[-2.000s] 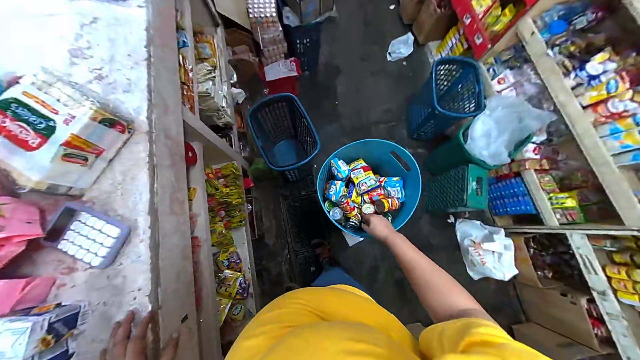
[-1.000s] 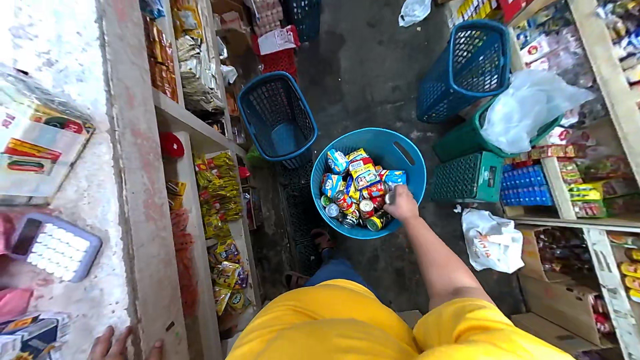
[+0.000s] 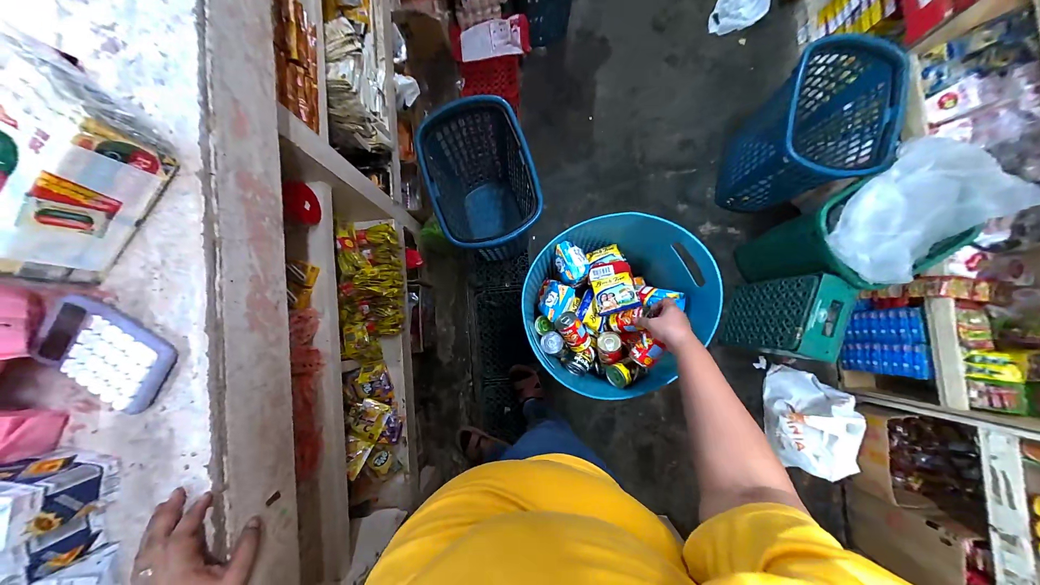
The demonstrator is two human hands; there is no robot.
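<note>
A round blue plastic basket (image 3: pixel 704 244) stands on the floor in front of me with tins and small packets inside. My right hand (image 3: pixel 666 323) reaches in at its right side, with fingers bent at a red tin (image 3: pixel 624 318); whether it grips anything I cannot tell. Near the fingers lie a red-and-yellow packet (image 3: pixel 613 288) and a blue packet (image 3: pixel 571 262). At the lower left, my left hand (image 3: pixel 195 540) rests palm down with spread fingers on the edge of a worn counter (image 3: pixel 252 390). A calculator (image 3: pixel 106 352) lies on the counter beyond it.
A dark blue basket (image 3: pixel 479 175) stands ahead left. At right are another blue basket (image 3: pixel 812 122), a green bin (image 3: pixel 784 248) with clear plastic, a green crate (image 3: pixel 788 315) and a white plastic bag (image 3: pixel 812 422). Shelves of packets (image 3: pixel 370 288) line both sides.
My right hand has moved from the lower middle of the round basket's contents to their right side. My left hand stays on the counter. The view has shifted slightly.
</note>
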